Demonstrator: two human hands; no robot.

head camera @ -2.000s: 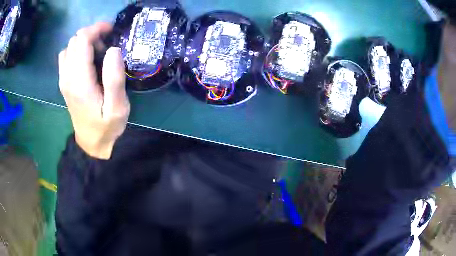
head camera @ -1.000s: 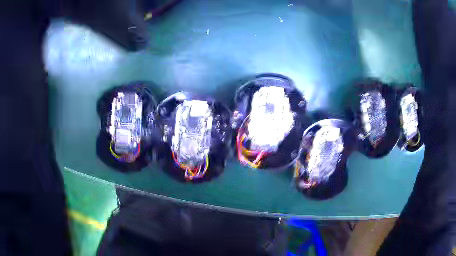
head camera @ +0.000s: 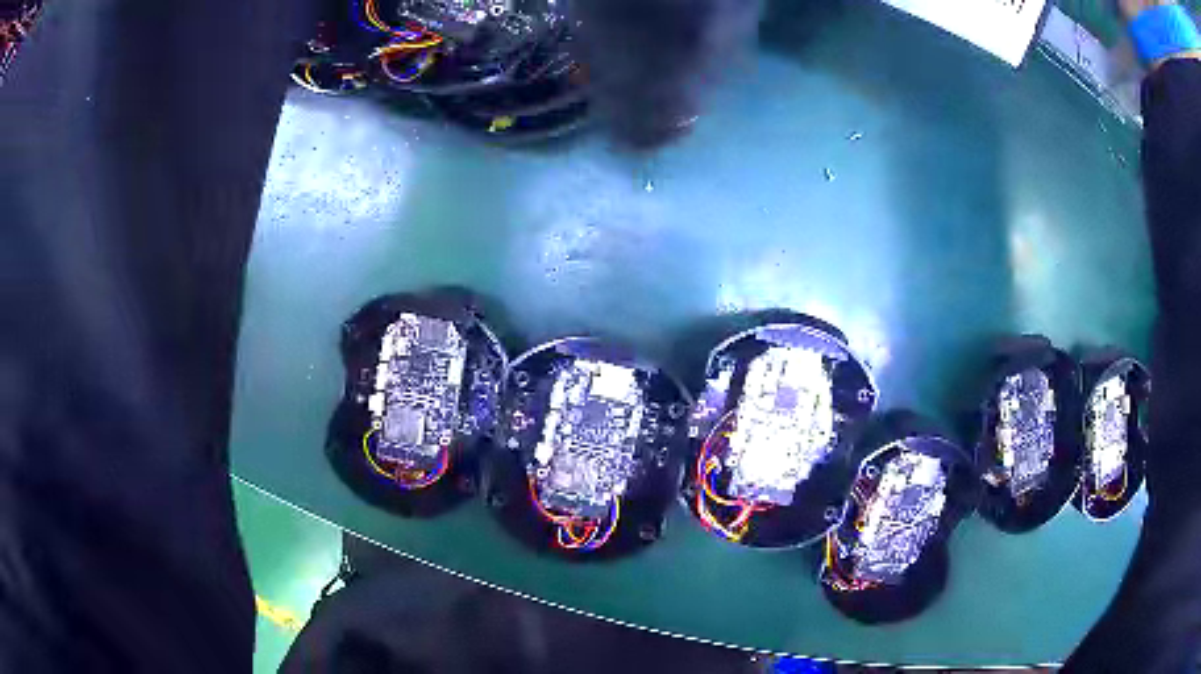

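Observation:
Several round black housings stand in a row on the green bench top (head camera: 435, 237), each with a pale circuit board and thin coloured wires. The leftmost housing (head camera: 349, 454) touches its neighbour (head camera: 507, 507). A brighter board (head camera: 785, 419) sits in the third housing. A tilted housing (head camera: 880, 595) and two smaller-looking ones stand further right. My left hand is not in view; only my dark left sleeve shows. My right hand (head camera: 1133, 7) is a sliver above a blue wristband at the top right corner, cut off by the edge. What it does is hidden.
More black units with coloured wires (head camera: 441, 82) lie at the upper left of the bench. A blurred dark shape (head camera: 672, 53) covers the top middle. A white sheet or label (head camera: 981, 20) is at the top right. The bench's near edge crosses below the row.
My left hand has left the leftmost housing and gone out of view. The view has shifted forward, so the row appears lower. My right wristband now shows at the top right.

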